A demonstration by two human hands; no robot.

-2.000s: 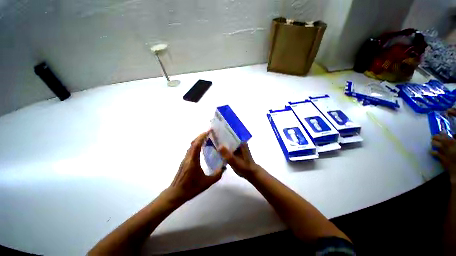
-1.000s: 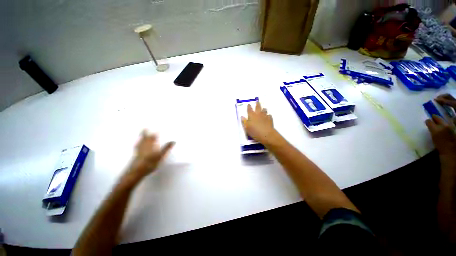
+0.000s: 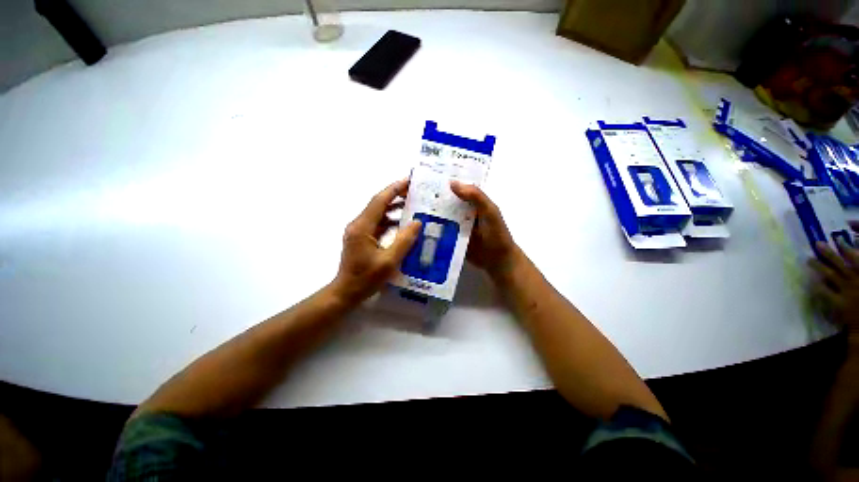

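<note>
A tall white and blue retail box (image 3: 440, 200) is held upright in front of me, tilted slightly to the right. Its front has a dark blue rounded rectangle with a pale device. A blue flap sticks out at its top and a flap hangs at its bottom. My left hand (image 3: 370, 247) grips its left side, thumb on the front. My right hand (image 3: 486, 229) grips its right side, thumb on the front and the other fingers partly hidden. Two similar boxes (image 3: 642, 179) lie side by side at the right, their lower flaps open.
A black phone (image 3: 384, 58) and a clear round base (image 3: 328, 33) are at the back. A black cylinder (image 3: 72, 28) is back left, a brown bag (image 3: 619, 24) back right. Blue trays (image 3: 835, 168) and another person's hand (image 3: 834, 279) on a box are at the right edge.
The box under my right hand is now lifted and held in both hands. My left hand has come back from the left. The view has shifted; the box at the left is out of view.
</note>
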